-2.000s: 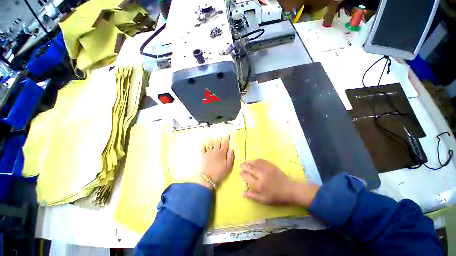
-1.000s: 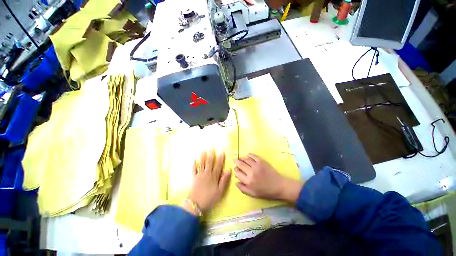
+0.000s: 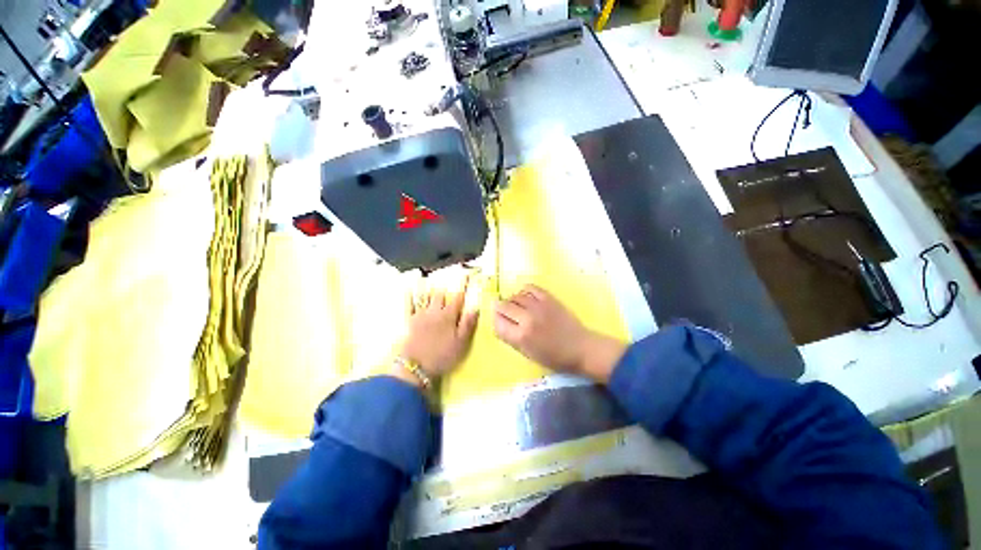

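A yellow panel [image 3: 543,242] lies flat under the white sewing head with its dark grey front cover [image 3: 407,199]. My left hand [image 3: 439,333] lies on the panel just in front of the head, fingers spread and pointing at it. My right hand [image 3: 541,326] rests on the panel to the right, fingers bent and fingertips pressed down beside a thin dark line on the panel. The two hands are close but apart. The needle area is hidden behind the cover.
A thick stack of yellow panels [image 3: 129,312] stands left, with crumpled yellow pieces [image 3: 161,91] behind. A dark metal plate [image 3: 688,236] lies right of the panel. Brown patches [image 3: 801,258] with snips [image 3: 873,285] and cord lie further right, below a screen [image 3: 823,43].
The yellow panel and both hands have moved forward, further under the sewing head. Dark plate areas now show at the near edge. The camera view has shifted slightly.
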